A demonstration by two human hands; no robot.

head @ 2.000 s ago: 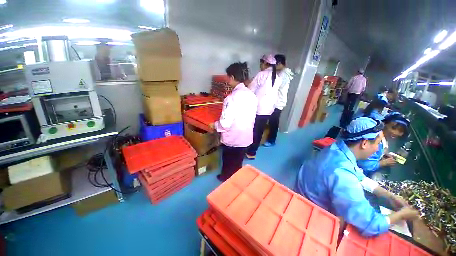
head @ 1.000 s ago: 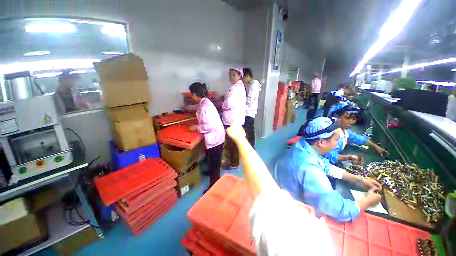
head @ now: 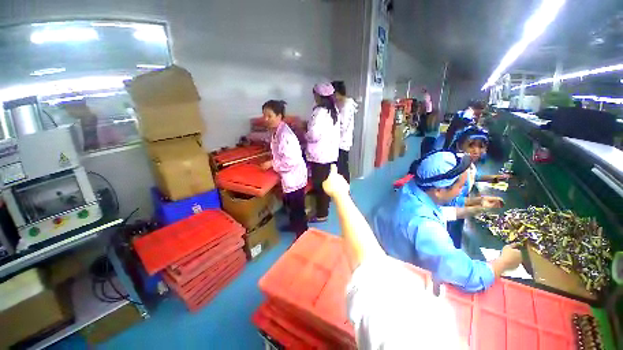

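My right hand (head: 335, 183) is small and blurred at the end of my raised bare forearm, with one finger seeming to point up. Nothing shows in it, but the other fingers are unclear. My pale sleeve covers part of the red compartment trays. One tray stack (head: 306, 273) stands below my forearm. Another red tray (head: 516, 314) lies to the right, with a tight row of small metal parts (head: 587, 333) at its right end. My left hand is not in view.
Blue-clad workers (head: 434, 232) sit at the line beside heaped metal parts (head: 553, 239) and a brown board (head: 557, 277). Pink-coated people (head: 290, 160) stand by red trays. A slanted tray stack (head: 195, 253), cardboard boxes (head: 181, 167) and a bench machine (head: 51, 195) are left.
Two seconds ago my right arm was not in view; it came up and has since shifted slightly right. The nearest pink-coated person's head has turned. The view has swung right since the first frame.
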